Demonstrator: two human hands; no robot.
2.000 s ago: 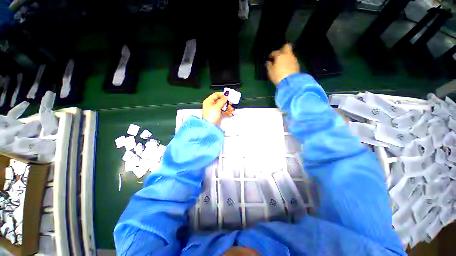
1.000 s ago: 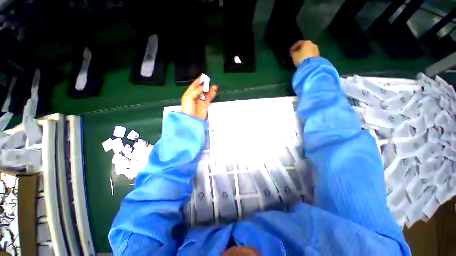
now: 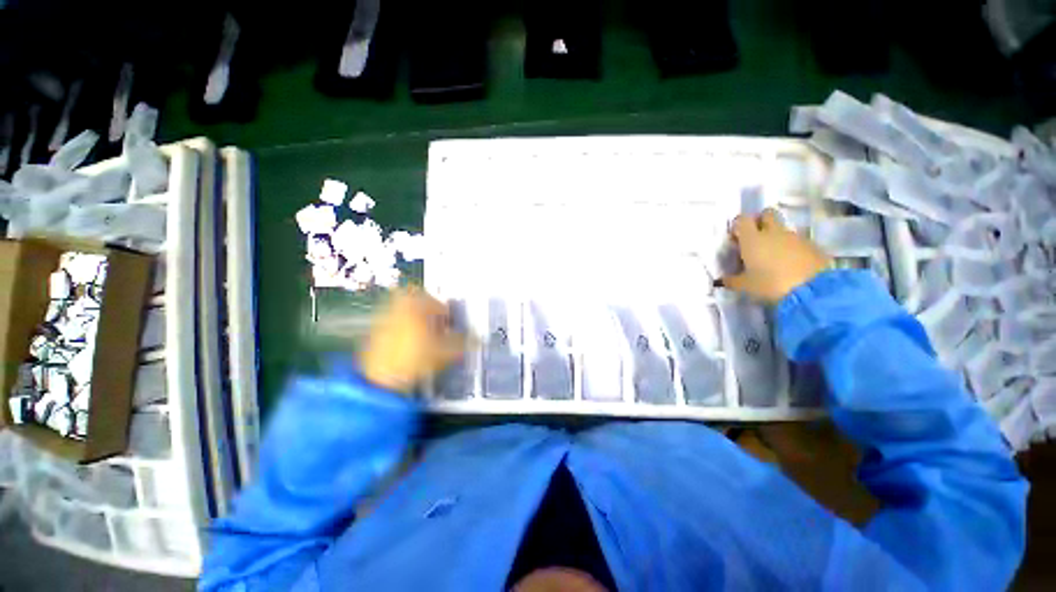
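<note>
The white blister tray (image 3: 579,405) lies in front of my body, its upper part overexposed. Several narrow bagged parts (image 3: 550,353) lie in its front row of pockets. My right hand (image 3: 774,257) is over the tray's right side, fingertips down at a narrow pale sleeved part (image 3: 750,208). My left hand (image 3: 411,338) is blurred at the tray's left front corner; what it holds, if anything, cannot be made out. A pile of small white squares (image 3: 353,249) lies on the green mat left of the tray.
Black fixtures (image 3: 449,75) stand along the far side, some with a pale strip (image 3: 360,41). At left are stacked trays (image 3: 237,312) and a brown carton (image 3: 122,347) of small white pieces. At right, a tray is heaped with pale sleeves (image 3: 967,266).
Both hands have come back from the fixtures toward my body, the right over the tray, the left to its front corner. The view has tilted down, showing more of the tray and smock.
</note>
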